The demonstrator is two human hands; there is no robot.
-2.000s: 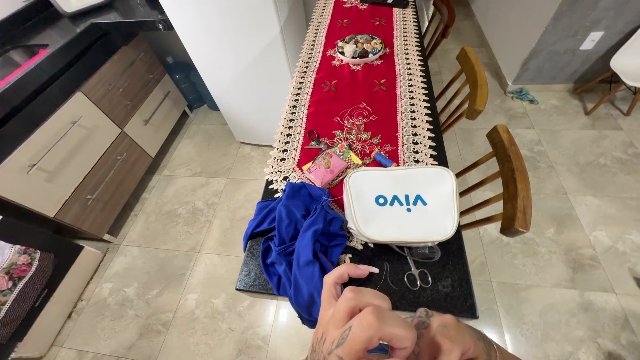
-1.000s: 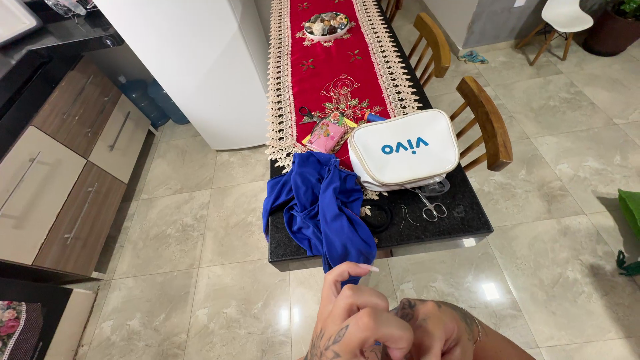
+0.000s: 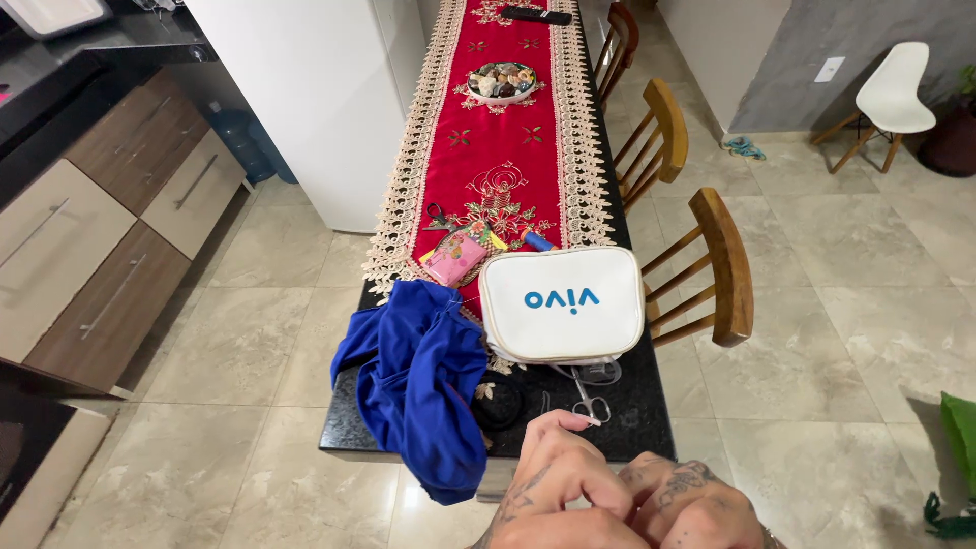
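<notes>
Both my hands are together at the bottom, below the near edge of the black stone table. My left hand [image 3: 564,488] has its fingers curled and the index finger raised; my right hand [image 3: 690,503] is bent against it. Whatever lies between the fingers is hidden. Blue fabric [image 3: 419,381] hangs over the table's front left corner. A white zippered case [image 3: 564,305] lies to its right, with small metal scissors [image 3: 591,402] in front of it, just beyond my left hand. Behind the fabric are a pink packet [image 3: 455,258] and a blue thread spool [image 3: 539,241].
A red table runner [image 3: 496,164] with lace edges carries a dish of stones [image 3: 501,82] and a remote control [image 3: 536,14]. Wooden chairs [image 3: 728,267] line the table's right side. A white refrigerator [image 3: 320,99] and kitchen drawers [image 3: 84,252] stand at left.
Between the earlier frames and now the view shifts. My hands stay together low in the view, and the things on the table keep their places.
</notes>
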